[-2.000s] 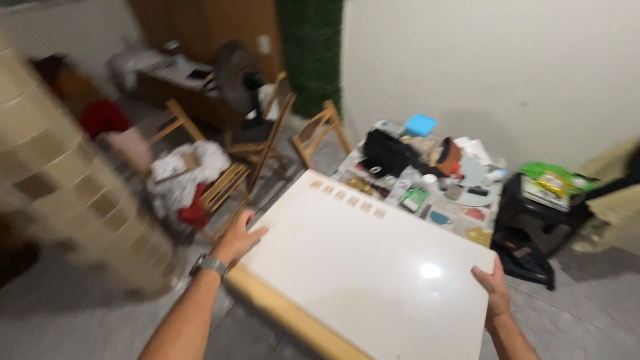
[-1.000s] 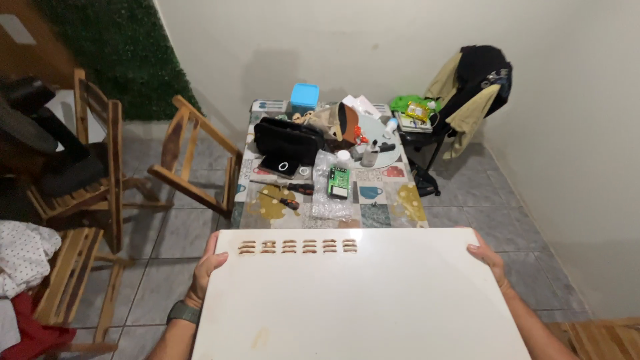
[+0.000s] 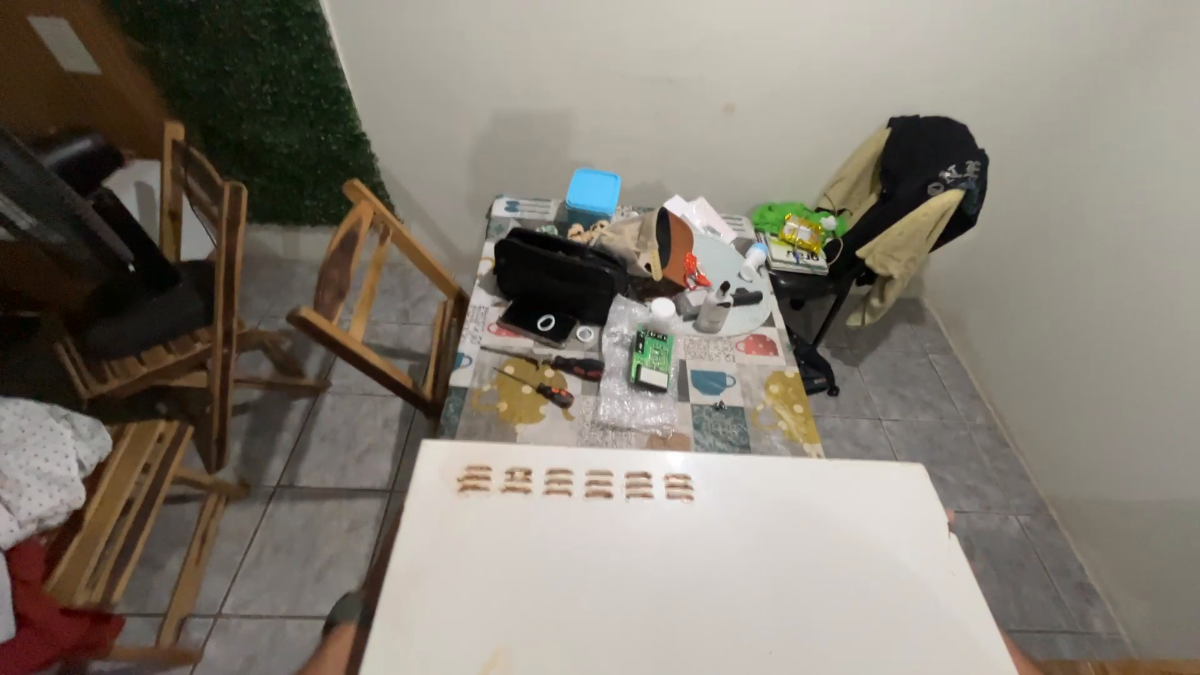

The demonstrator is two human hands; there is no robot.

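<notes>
A white metal appliance panel with rows of rust-stained vent slots fills the lower middle, its far edge overlapping the near end of the table. At its left side, part of my left hand's wrist shows with a dark watch; the fingers are hidden behind the panel. A fingertip of my right hand shows at the right edge, the rest out of sight. Beyond, on the patterned tablecloth, lie a green circuit board on bubble wrap, screwdrivers, a black pouch and a phone.
A blue-lidded container, a cap and a small bottle stand farther back on the table. Folding wooden chairs and a fan are at left. A black chair bears clothes and a bag at right, near the wall.
The panel now extends closer over the near end of the table, and my hands, plain at its sides before, are mostly hidden. The view has swung right since the oldest frame.
</notes>
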